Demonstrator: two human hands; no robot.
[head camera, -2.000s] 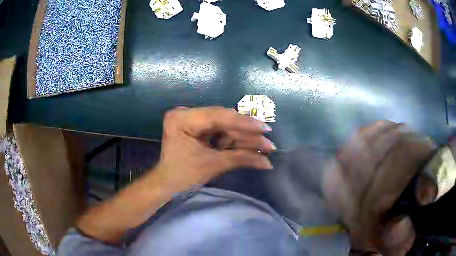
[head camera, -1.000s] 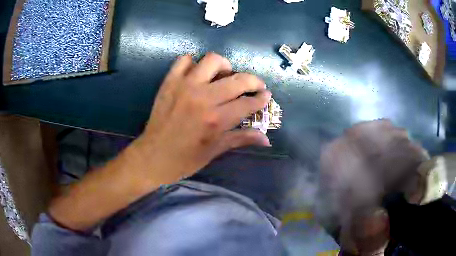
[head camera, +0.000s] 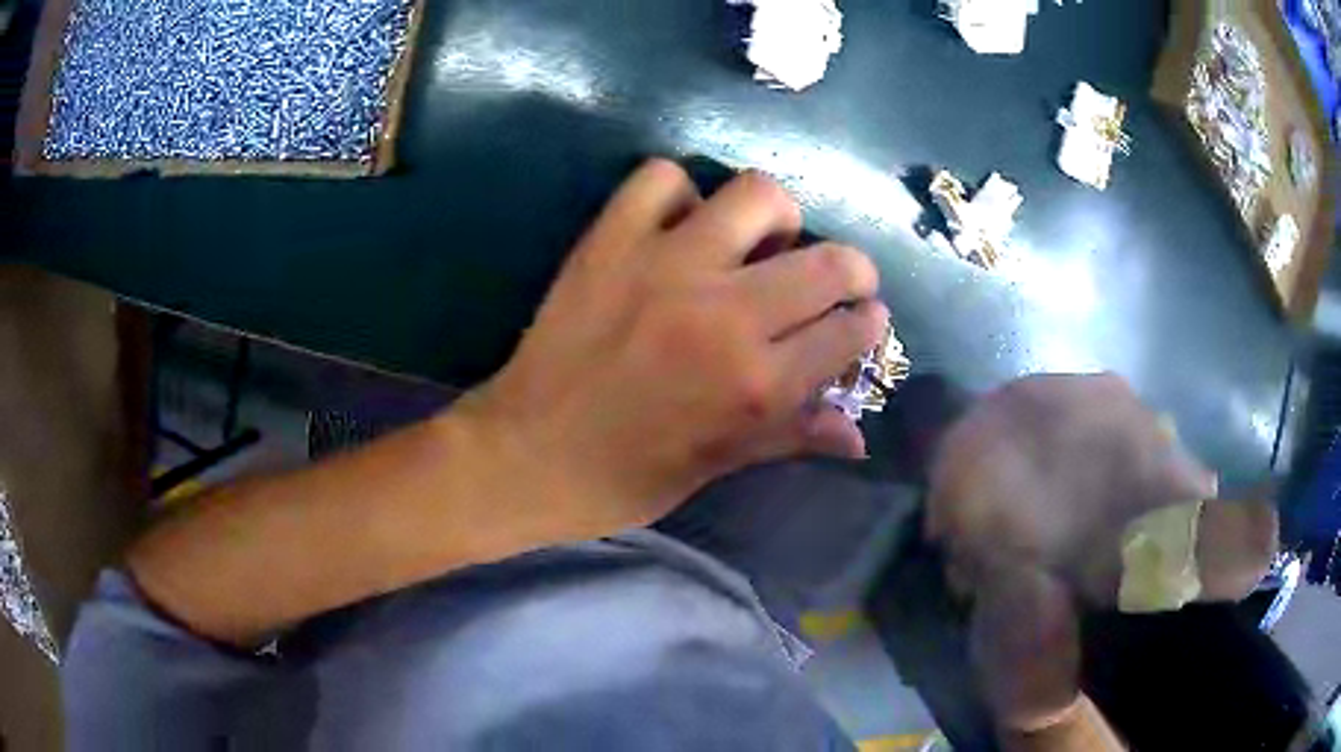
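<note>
My left hand (head camera: 677, 353) lies palm down at the bench edge, its fingertips and thumb around a white socket insert (head camera: 880, 376) with gold contacts. The fingers cover most of the insert. My right hand (head camera: 1081, 478) is blurred, curled just right of it, with cream finger tape (head camera: 1162, 558) on a finger. A dark blurred shape lies between the hands; I cannot tell whether the right hand holds it.
A screw tray (head camera: 390, 110) full of grey screws is at upper left. A cross-shaped insert piece (head camera: 977, 218), a white block (head camera: 1090, 135) and other blocks lie beyond my hands. A cardboard parts tray (head camera: 1177, 74) is at upper right. Part of a large carton (head camera: 74, 382) shows at left.
Two seconds ago my left fingers were pinched beside the insert; they now close around it. The view has shifted, so the bench items appear further right. My right hand stays curled and blurred.
</note>
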